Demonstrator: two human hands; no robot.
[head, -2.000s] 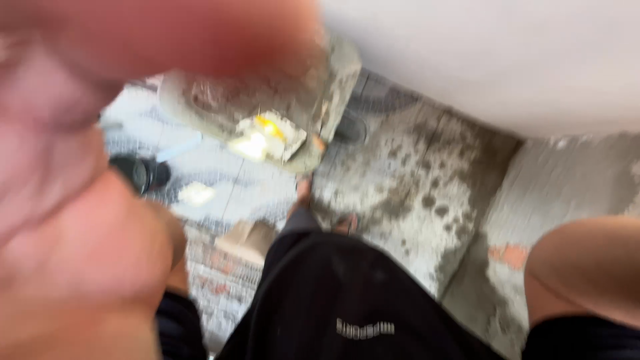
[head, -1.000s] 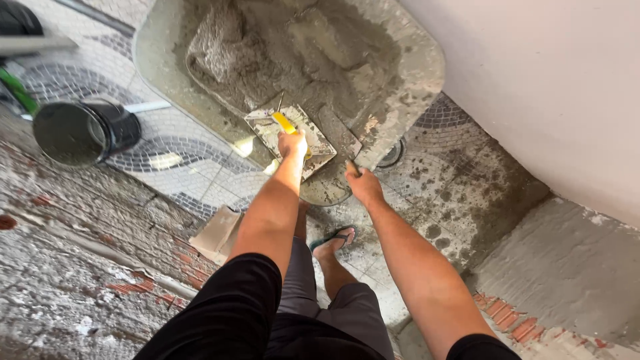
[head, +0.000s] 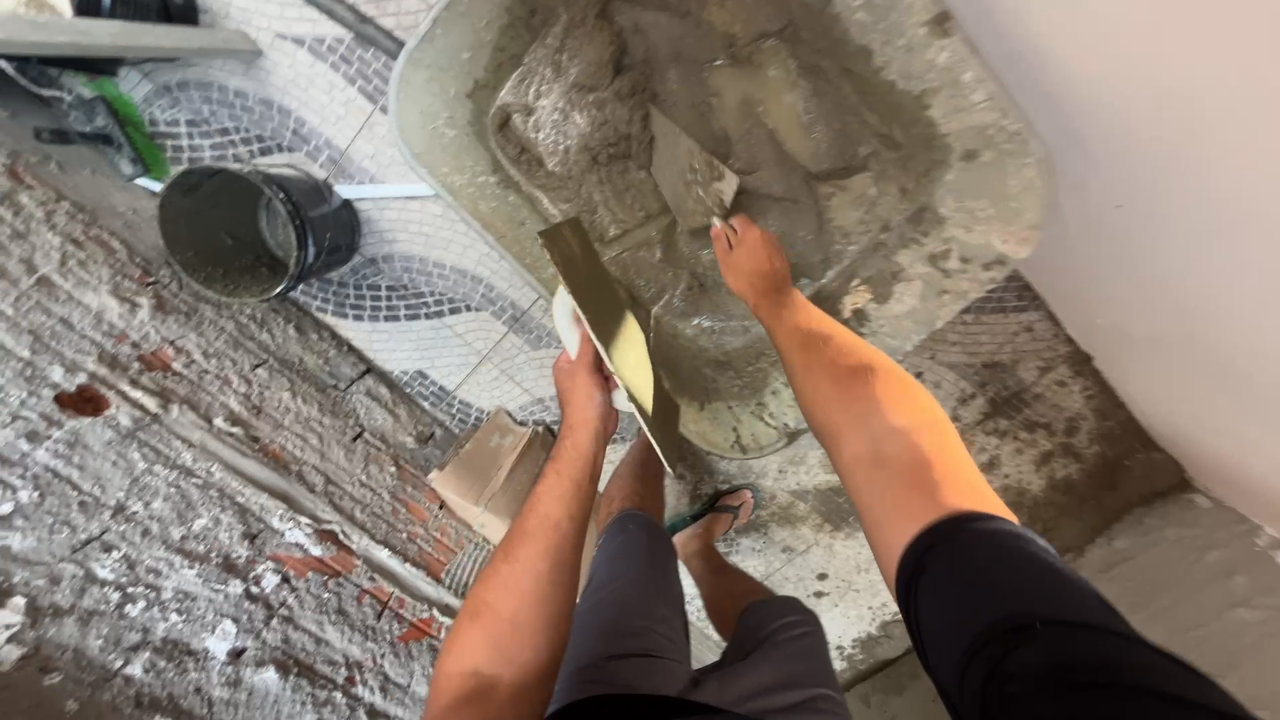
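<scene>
My right hand (head: 755, 265) grips the handle of a pointed masonry trowel (head: 690, 170), whose blade lies against the wet mortar (head: 580, 130) in a large plastic tub (head: 435, 130). To its left, over the tub's near edge, my left hand (head: 588, 385) holds a flat plastering float (head: 615, 335). The float is tilted nearly on edge, its wet face turned toward the tub and its pale back toward my fingers. My palm hides the float's handle.
A black bucket (head: 260, 230) lies on its side left of the tub, near a green-bristled brush (head: 130, 125). A cardboard box (head: 495, 470) sits by my legs. A rough brick wall (head: 230, 480) runs along the left, a smooth pale wall (head: 1140, 220) along the right.
The float, lying flatter over the tub's near edge a second ago, is now tipped on edge to the left. My right hand and the trowel have moved farther in over the mortar.
</scene>
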